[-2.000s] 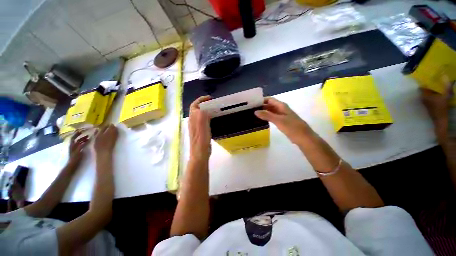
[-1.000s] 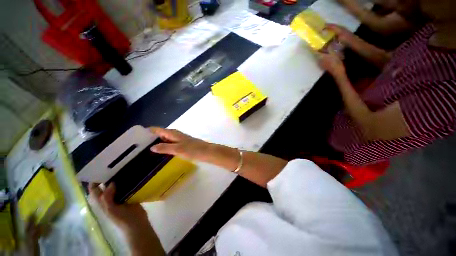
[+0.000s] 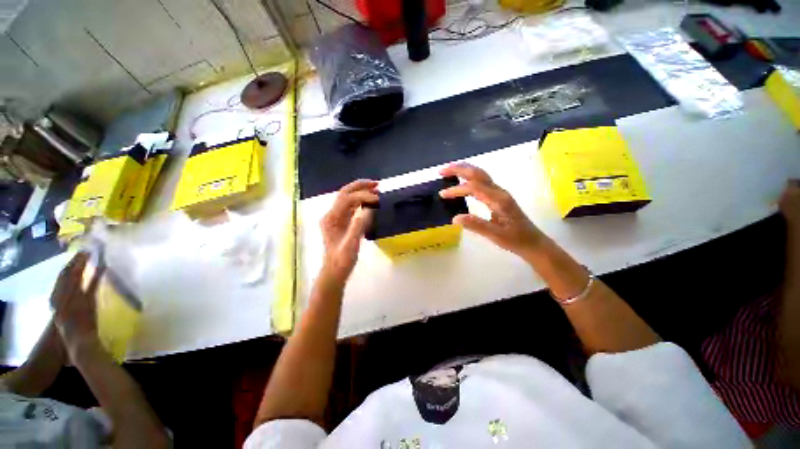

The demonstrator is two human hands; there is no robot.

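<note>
A yellow retail box [image 3: 419, 240] with a black top stands on the white table in front of me. Its black top is down, with a dark slot shape in it. My left hand [image 3: 348, 219] holds the box's left end by the top edge. My right hand [image 3: 491, 210] is at its right end, with the fingers on the top's right edge and the thumb near the corner. What is inside the box is hidden.
A second yellow box [image 3: 595, 171] lies to the right. A dark roll in clear plastic [image 3: 358, 77] stands behind, beyond the black mat [image 3: 333, 162]. Yellow edge tape [image 3: 285, 210] marks the left joint. More yellow boxes [image 3: 219, 180] and a neighbour's hands [image 3: 77, 298] are further left.
The box's whitish top flap, upright before, is now folded down and shows black. The view has swung right and back left. The left neighbour's hands now hold something yellow and whitish.
</note>
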